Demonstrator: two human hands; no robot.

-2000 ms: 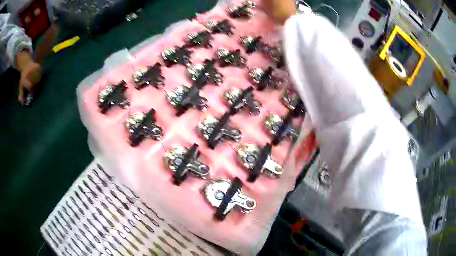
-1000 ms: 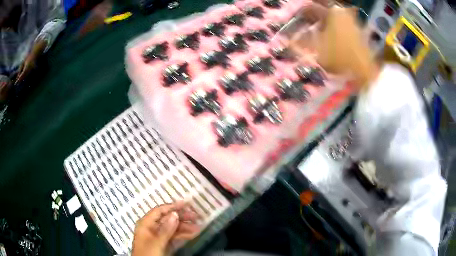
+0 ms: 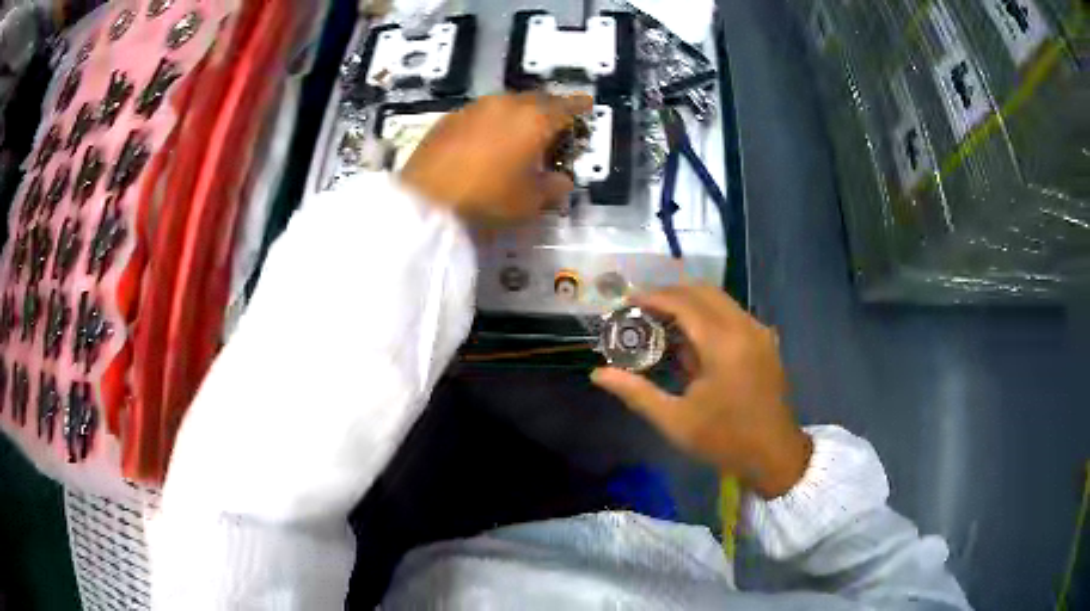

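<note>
My right hand (image 3: 717, 388) pinches a round silver metal unit (image 3: 631, 338) between thumb and fingers, dark hub facing up, just in front of the fixture. My left hand (image 3: 490, 155) reaches over the silver-white fixture (image 3: 693, 239). Its fingertips are around a small dark and gold part (image 3: 574, 140) at the front right nest (image 3: 604, 149). The hand is blurred, so whether it grips the part cannot be told. The left hand partly covers the front left nest. Round buttons (image 3: 565, 284) show on the fixture's front.
A pink foam tray (image 3: 72, 155) with many silver-and-black units lies on red-edged sheets (image 3: 197, 239) at left. A white parts tray (image 3: 114, 543) shows below it. Two nests stand behind, a blue-handled tool (image 3: 672, 197) and loose metal bits at right. Wrapped green stacks (image 3: 956, 131) stand far right.
The view has swung right from the pink tray to the fixture. My right hand has left the tray and now holds a round unit. My left hand has moved from the white parts tray to the nests.
</note>
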